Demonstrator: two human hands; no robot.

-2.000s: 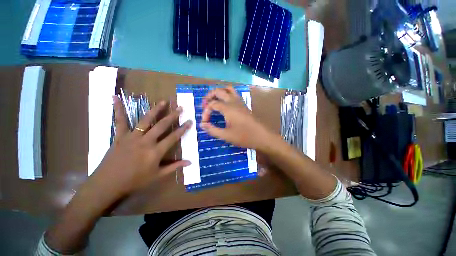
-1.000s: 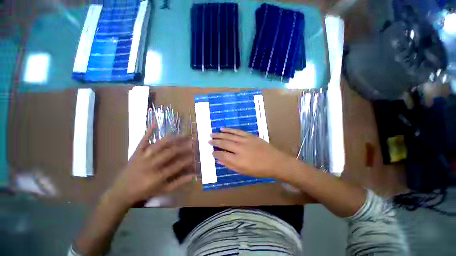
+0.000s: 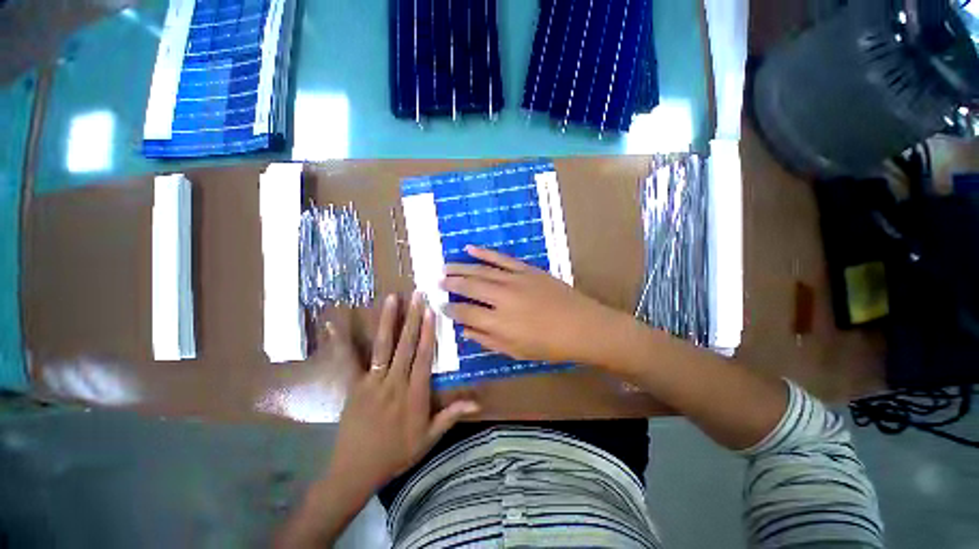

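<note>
A blue solar cell sheet (image 3: 488,214) with pale parallel lines lies on the brown bench in front of me, slightly turned. A wide white strip (image 3: 427,231) lies along its left edge and a narrower white strip (image 3: 554,220) along its right. My right hand (image 3: 515,306) rests on the sheet, fingertips at the left strip's inner edge. My left hand (image 3: 395,386) lies with fingers spread at the sheet's lower left corner, fingertips near the left strip. I see nothing gripped in either hand. Thin silver ribbons (image 3: 397,241) lie just left of the sheet.
Silver ribbon piles lie left (image 3: 338,255) and right (image 3: 674,247). White strip stacks stand left (image 3: 172,268), beside the left pile (image 3: 282,263) and at right (image 3: 726,247). Dark cell stacks (image 3: 446,59) and a blue stack (image 3: 220,80) lie behind. A grey round machine (image 3: 843,97) is at right.
My left hand has moved down and right to the sheet's lower left corner. My right hand has come down flat onto the sheet from its raised, curled pose. The sheet is turned slightly more.
</note>
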